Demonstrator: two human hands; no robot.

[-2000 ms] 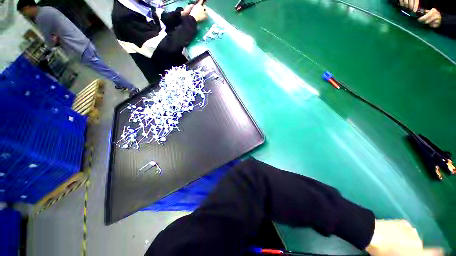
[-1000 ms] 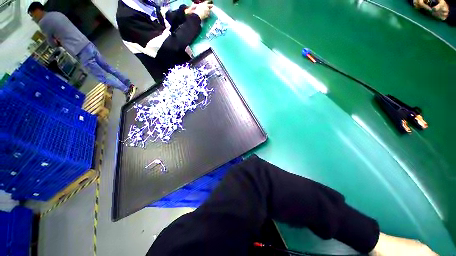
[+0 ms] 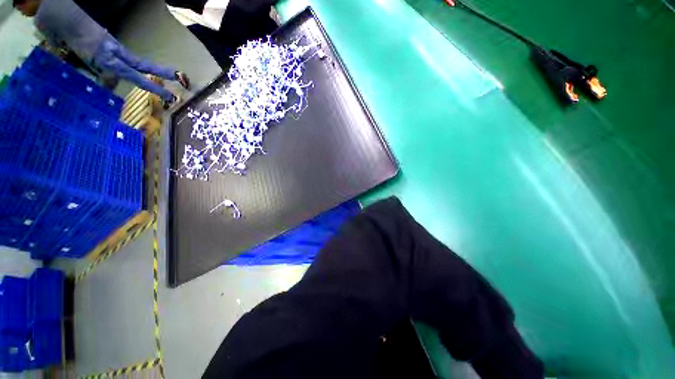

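Note:
Neither of my hands is in the picture. One dark sleeve of mine reaches from the bottom centre to the lower right, and its cuff end is cut off by the bottom edge. A black tray lies left of the bench, with a heap of silver torsion springs in its upper left part. A single spring lies apart in the tray. A cable lead with a pair of black battery clamps with coppery tips lies on the green belt at the upper right.
The glossy green belt runs along the right. A blue crate is under the tray. Stacked blue crates stand at the left on a wooden pallet. A person's dark clothing is beyond the tray. Another person is at the upper left.
The view has shifted, so the tray and cable lead appear higher. The cable lead also lies further left than two seconds ago. My bare hand has left the picture at the lower right.

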